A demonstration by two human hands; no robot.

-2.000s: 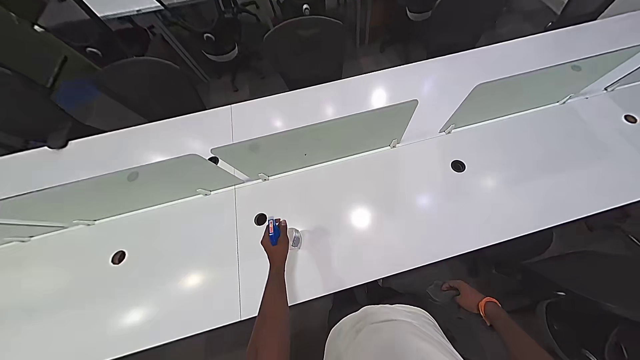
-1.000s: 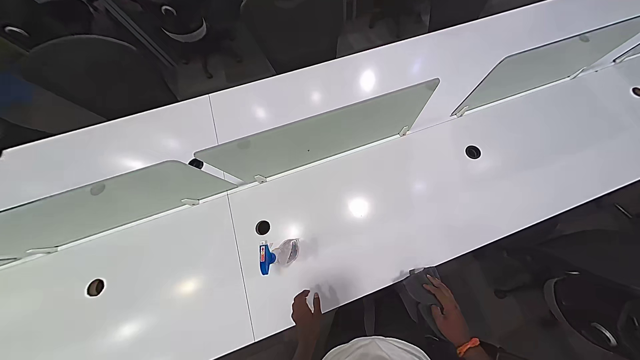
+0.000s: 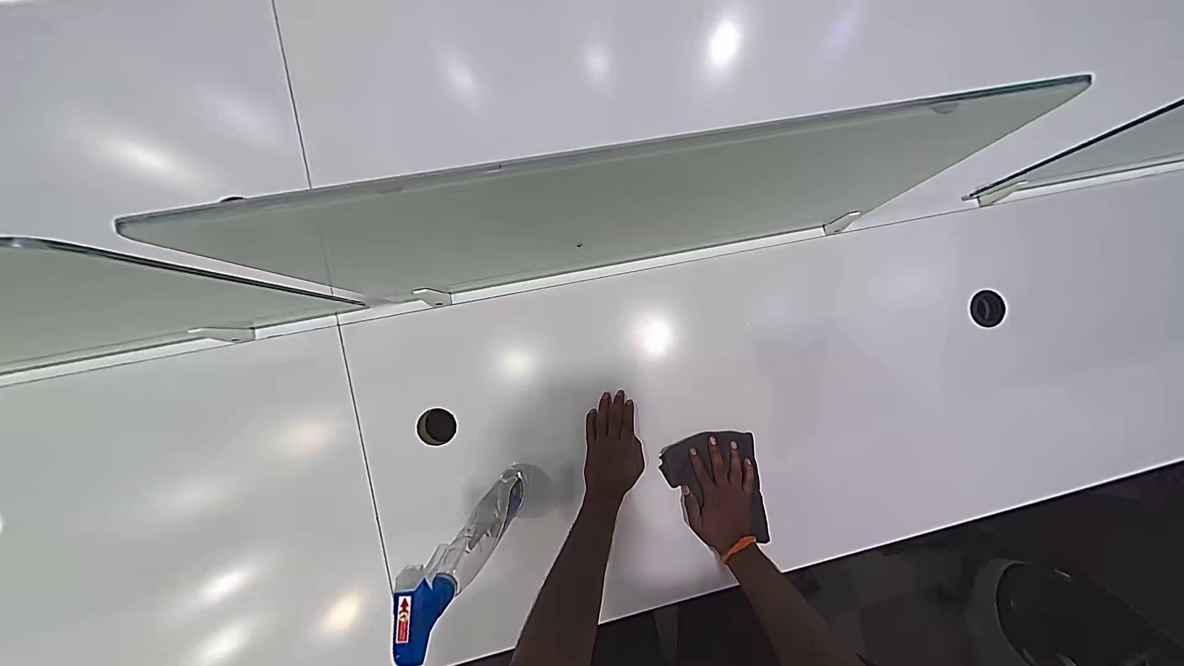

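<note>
My left hand [image 3: 613,449] rests on the white desk [image 3: 860,398] with nothing in it, its fingers extended and close together. To its right, my right hand [image 3: 721,499], with an orange band at the wrist, presses flat on a folded dark grey cloth [image 3: 689,462] lying on the desk. A clear spray bottle [image 3: 481,532] with a blue spray head [image 3: 421,615] stands to the left of my left forearm, touched by neither hand.
Beyond the hands, a frosted glass divider [image 3: 629,203] runs along the desk on small brackets [image 3: 432,297]. Round cable holes lie at left [image 3: 437,426] and right [image 3: 988,308]. A dark chair [image 3: 1064,610] is below the desk's front edge.
My left hand has let go of the spray bottle and now lies on the desk. My right hand has moved from the front edge onto the desktop with the cloth. The view has moved closer.
</note>
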